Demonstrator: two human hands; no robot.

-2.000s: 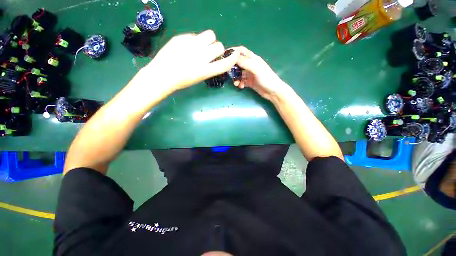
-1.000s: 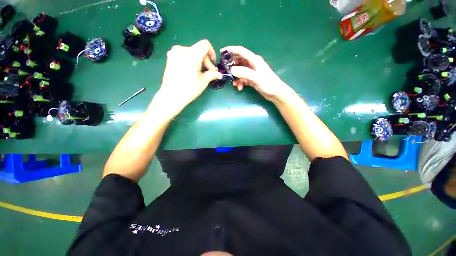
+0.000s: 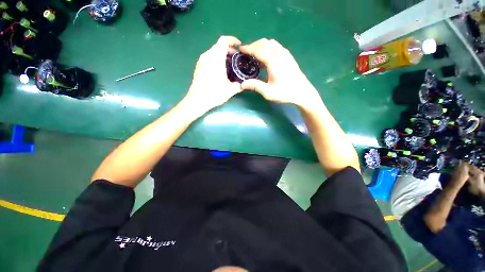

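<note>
A black housing [image 3: 245, 66] with a shiny round rim faces the camera between my two hands, above the green bench top. My left hand [image 3: 212, 74] grips it from the left side. My right hand [image 3: 276, 71] grips its right side, with the fingertips at the upper and lower rim. The inside of the housing is dark and its details cannot be told. A thin grey metal rod [image 3: 135, 74] lies alone on the bench, left of my hands.
Partly assembled units [image 3: 69, 82] are piled at the left, more units [image 3: 420, 127] at the right. Loose discs [image 3: 103, 9] lie at the upper left. A drink bottle [image 3: 393, 56] lies by a metal frame post [image 3: 415, 18]. A person [image 3: 452, 223] sits at the lower right.
The view has turned. The housing's round rim now faces the camera, and both hands have closed around its sides. The metal rod, covered two seconds ago, is uncovered.
</note>
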